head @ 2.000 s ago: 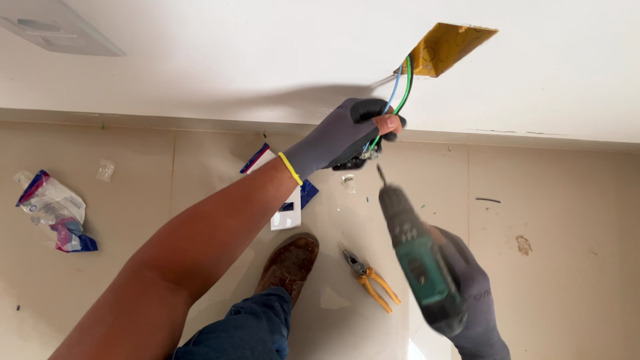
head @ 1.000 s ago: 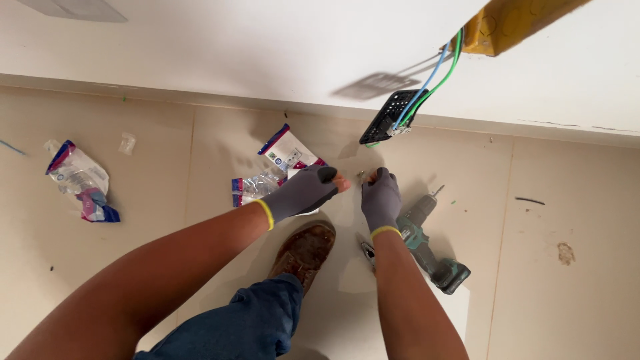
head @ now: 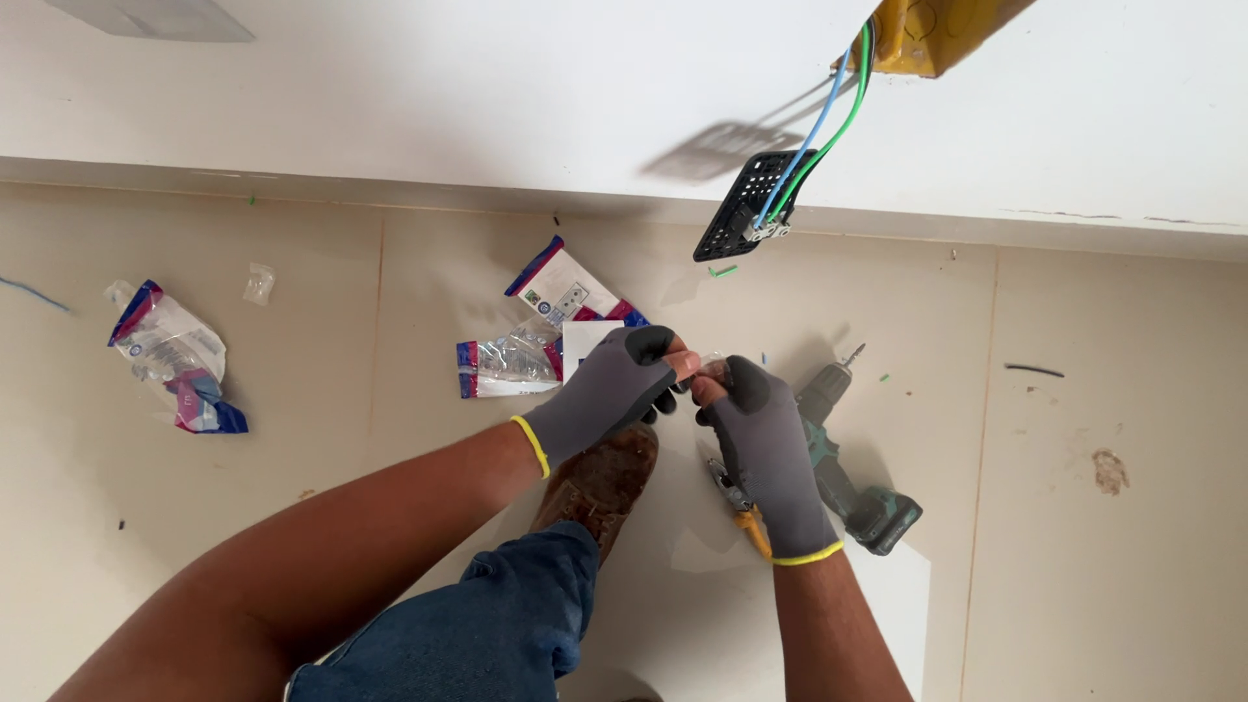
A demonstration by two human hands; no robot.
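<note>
My left hand, in a grey work glove with bare fingertips, meets my right hand above the boot. Between them is a small clear plastic bag, pinched by my right fingertips; whether my left fingers grip it too I cannot tell. A black socket mounting frame hangs by a blue wire and a green wire from the yellow wall box. The cordless drill lies on the floor right of my right hand. Pliers with orange handles lie partly hidden beneath that wrist.
Opened plastic packaging lies left of my hands, with another crumpled wrapper farther left. A brown boot stands below my hands. The white wall rises ahead, and a black wire scrap is at the right.
The drill, in my right hand two seconds ago, now lies on the floor. My left hand has left the socket frame, which hangs by its wires. Both hands have come together around the small bag.
</note>
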